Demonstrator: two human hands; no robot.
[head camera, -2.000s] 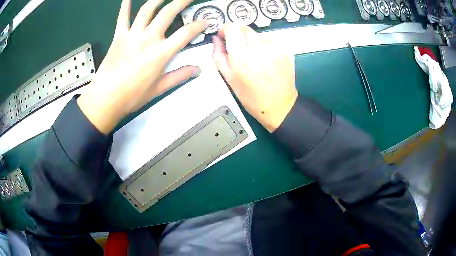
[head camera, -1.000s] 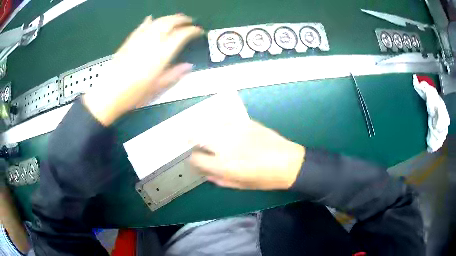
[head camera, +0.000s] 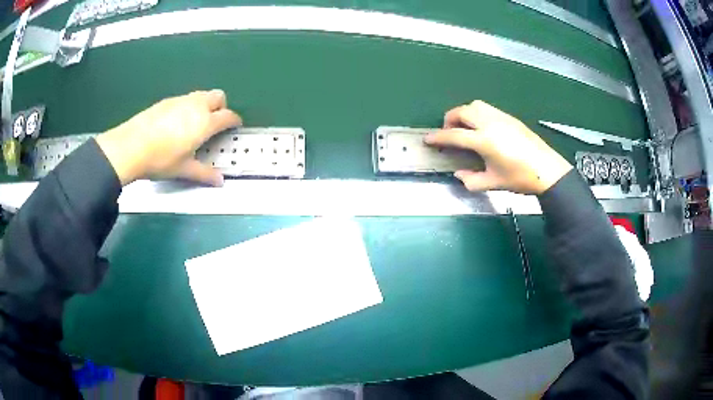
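Note:
My left hand (head camera: 173, 139) is on the left part of a silvery perforated plate (head camera: 266, 151), thumb at its near edge and fingers at its far edge. My right hand (head camera: 500, 148) grips the right part of a flat grey plate (head camera: 404, 148) between thumb and fingers. Both plates are in line behind the pale metal rail (head camera: 336, 197), with a gap between them. The four-ring plate seen before is not visible; whether it is under the flat plate I cannot tell.
White paper (head camera: 285, 287) lies in front of the rail. Tweezers (head camera: 521, 254) lie at the right, near a white cloth (head camera: 637, 262). Another perforated plate (head camera: 59, 152) is at the left. A small ring plate (head camera: 606, 169) and pointed strip (head camera: 582, 133) are at the right.
The flat plate has gone from the paper to behind the rail, with my right hand. My left hand has come down onto the perforated plate. The view has shifted, showing more of the far side.

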